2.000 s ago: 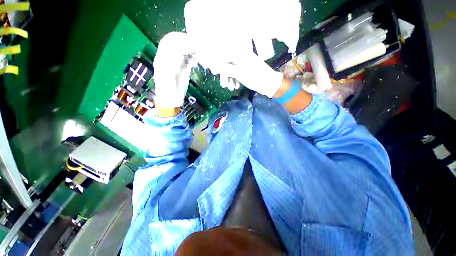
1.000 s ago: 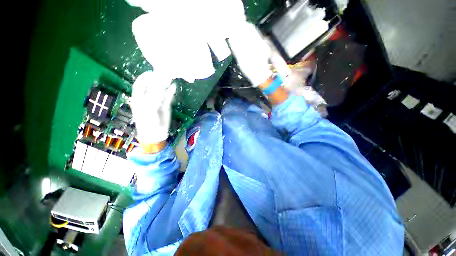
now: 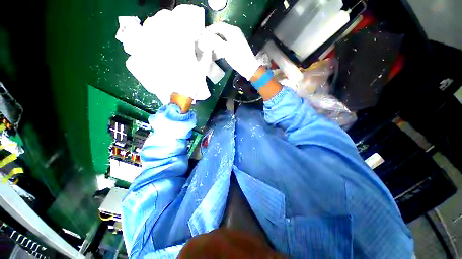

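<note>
A crumpled white wiping cloth spreads over the green bench at the upper middle. My right hand, in a white glove with a blue band at the wrist, has curled fingers closed on the cloth's right edge. A small white flap hangs below these fingers. My left hand, also gloved in white, lies at the cloth's lower part. Its glove merges with the cloth, so its fingers cannot be made out.
A green circuit board with a black block and coils lies at left, partly behind my left sleeve. A grey-white box is below it. At right, a black bin holds white tubes and clear plastic. Black crates stand further right.
My left hand has moved up from beside the cloth to its lower part. My right hand's fingers now show curled at the cloth's edge. The view has shifted.
</note>
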